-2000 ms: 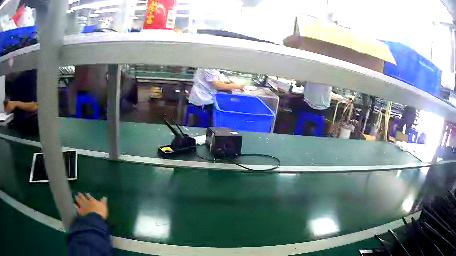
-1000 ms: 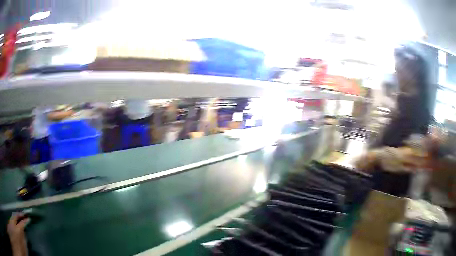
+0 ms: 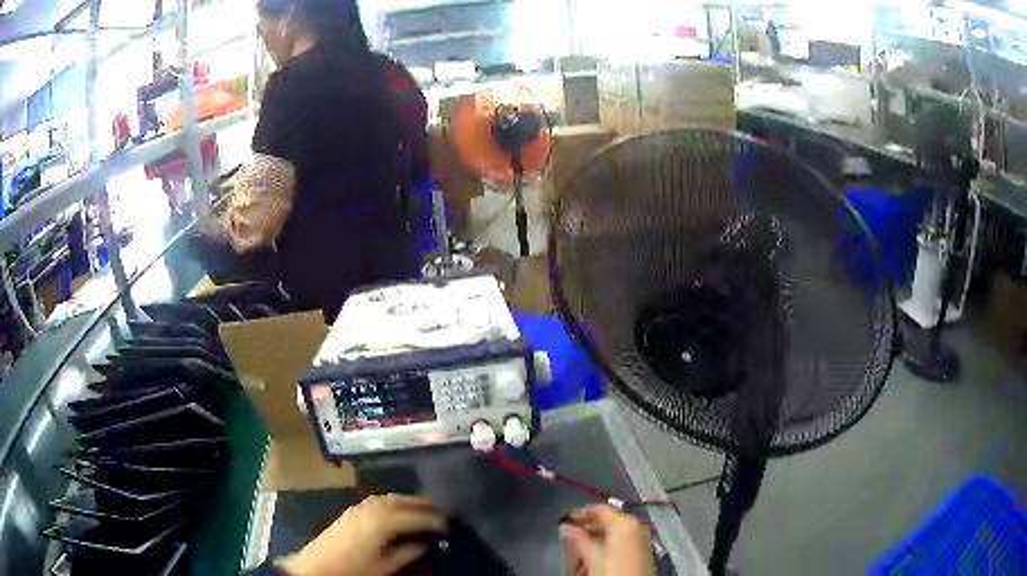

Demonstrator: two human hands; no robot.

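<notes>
The bench meter [image 3: 422, 377] stands on a dark table top, its screen lit with small digits. Red and dark test leads [image 3: 563, 484] run from its two pale terminals to the right. A dark flat thing, likely a solar panel [image 3: 467, 554], lies between my hands, cut off by the lower edge. My left hand [image 3: 377, 538] rests at its left side, fingers bent; its grip is unclear. My right hand [image 3: 608, 542] is right of it, below the leads, fingers curled near a small dark bit; whether it holds this is unclear.
A row of dark panels [image 3: 141, 450] leans fanned on the green bench at left. A cardboard flap [image 3: 276, 377] stands left of the meter. A large black fan [image 3: 721, 293] stands at right, a blue crate [image 3: 963, 534] lower right. A person [image 3: 338, 169] stands behind the bench.
The view has swung right from the green bench to the meter. One hand was seen over the bench at left; now both hands are low in front of the meter.
</notes>
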